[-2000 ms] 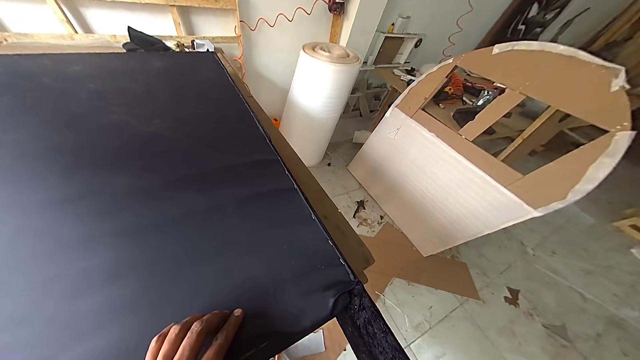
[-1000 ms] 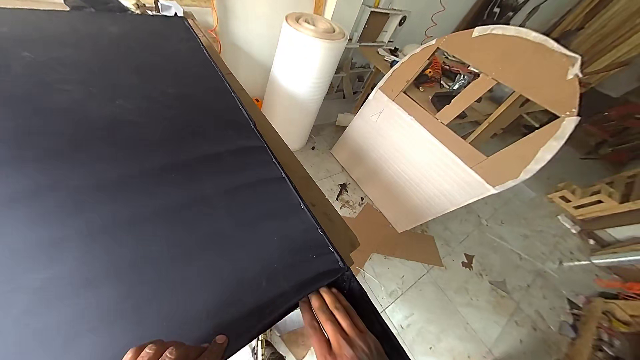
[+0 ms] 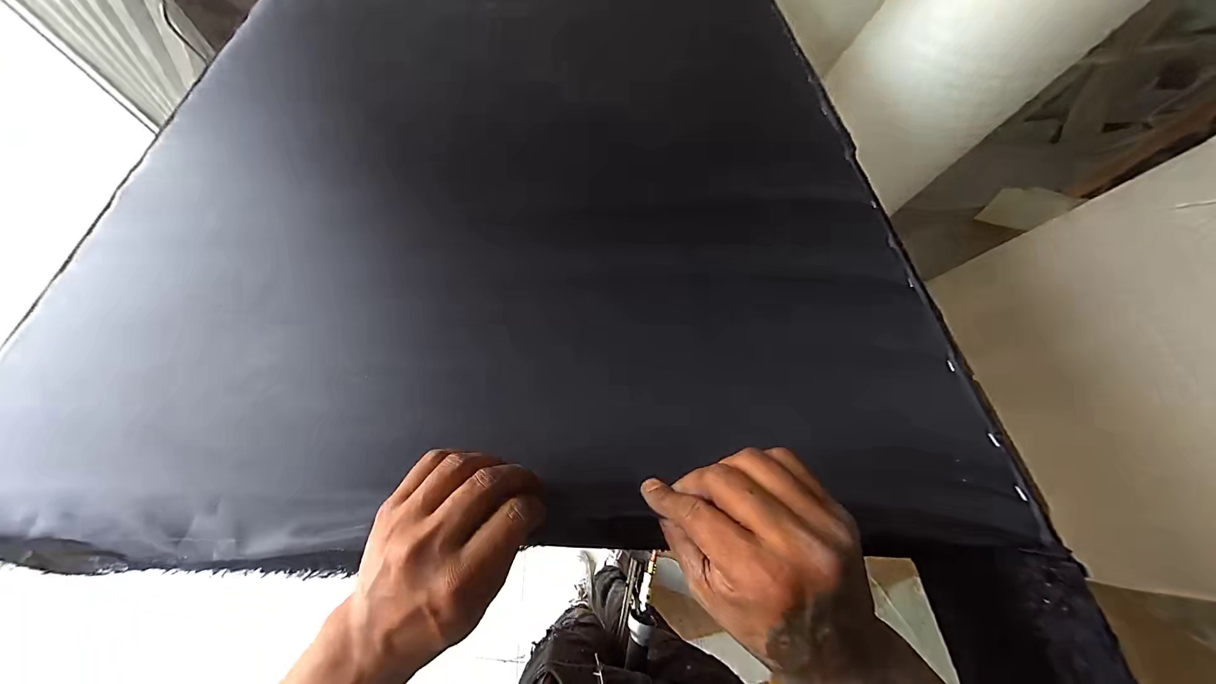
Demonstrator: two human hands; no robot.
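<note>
A wide sheet of black fabric (image 3: pixel 532 285) is stretched over a large flat panel, with staples showing along its right edge. My left hand (image 3: pixel 446 541) grips the fabric's near edge, fingers curled over the top. To its right, my right hand (image 3: pixel 760 551) pinches the same edge between thumb and fingers. Frayed threads show on the edge left of my left hand. A dark, fuzzy strip of cloth (image 3: pixel 1016 617) hangs at the near right corner. The underside of the panel is hidden.
A thick white roll (image 3: pixel 969 76) stands beyond the right edge. The pale cardboard piece (image 3: pixel 1092 361) lies close to the panel's right side. Below the near edge, between my hands, my legs in dark trousers (image 3: pixel 579 646) and a slim metal tool (image 3: pixel 641 608) are visible.
My right hand has moved from the near right corner to the left along the near edge. Both hands now grip the fabric edge. The view has swung strongly left and down.
</note>
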